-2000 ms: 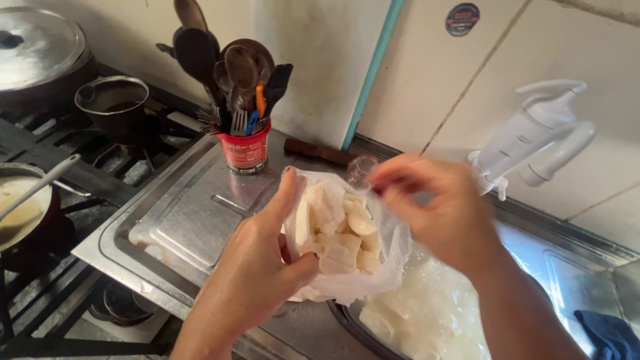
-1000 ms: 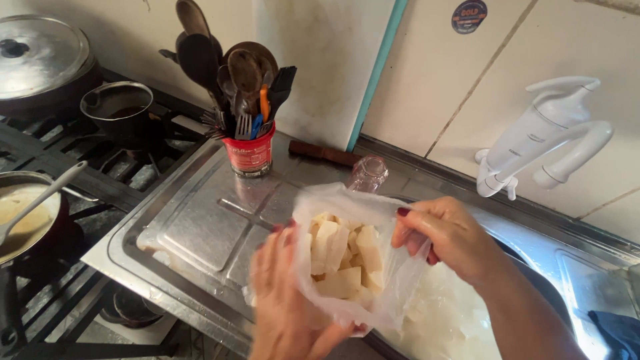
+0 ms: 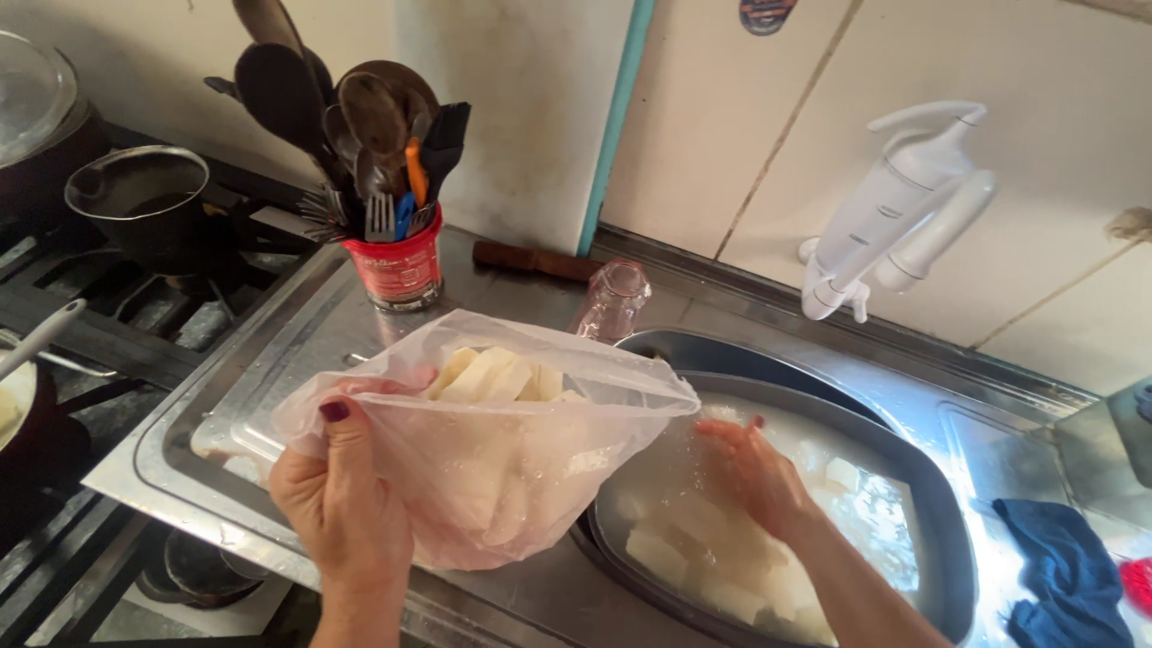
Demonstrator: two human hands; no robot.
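Observation:
My left hand [image 3: 346, 495] grips the rim of a translucent plastic bag [image 3: 504, 468], its thumb outside the near edge and its fingers inside. Pale, peeled food pieces [image 3: 495, 373], perhaps cassava, fill the bag. To the right, a large dark oval basin [image 3: 958, 540] in the sink holds cloudy water with more pale pieces [image 3: 657, 553] under it. My right hand [image 3: 756, 472] is over the basin at the water's surface, just right of the bag, with fingers extended and no piece visible in them. Whether its fingertips are in the water is unclear.
A red container [image 3: 396, 265] of spoons and forks stands on the steel drainboard [image 3: 297, 315]. Behind the bag are an upturned glass [image 3: 616, 297] and a brown bar [image 3: 535, 259]. Pots, including a small dark one [image 3: 139, 207], sit on the left stove. A white faucet [image 3: 886, 216] and blue cloth [image 3: 1062, 576] are right.
My right hand has let go of the bag's right side and moved down to the basin. My left hand now grips the bag's left rim, and the bag is stretched sideways.

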